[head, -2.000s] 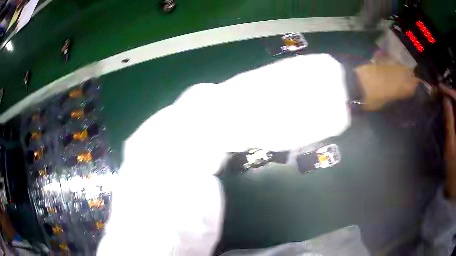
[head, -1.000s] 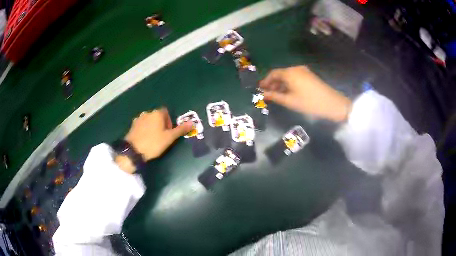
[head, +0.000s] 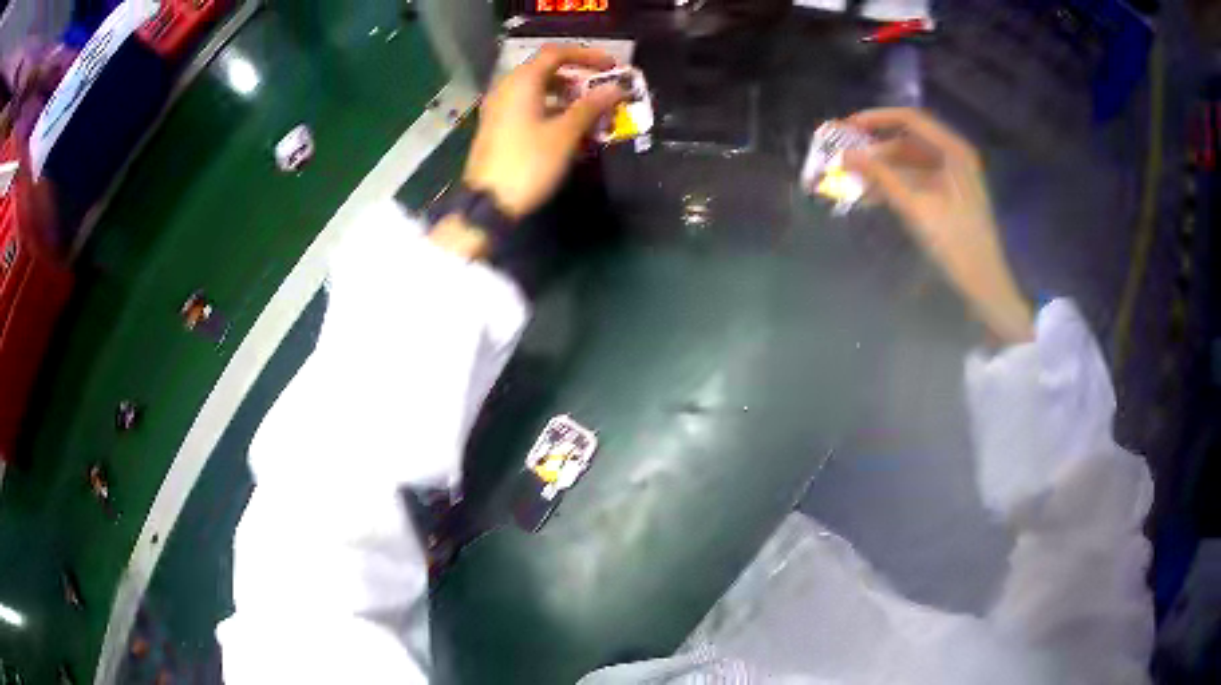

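Note:
My left hand [head: 529,134], with a black wristband, holds a joined unit [head: 627,113] with a pale rim and an orange patch between thumb and fingers, at the top centre. My right hand [head: 931,187] holds another unit [head: 834,163] with a pale rim and orange patch, to the right. The dark screens of both held units are hard to make out. A third joined unit [head: 561,455] lies on the green bench [head: 643,388], its dark screen towards me.
A pale curved rail [head: 241,361] parts the bench from the green conveyor [head: 255,228], which carries several small units. A black fixture [head: 710,114] and a red-digit display [head: 572,6] are at the top. Red bins [head: 30,321] stand at far left.
The view has turned right. Both hands, on bench units a second ago, are now up by the black fixture, each with a unit. Only one unit shows on the bench, where several lay.

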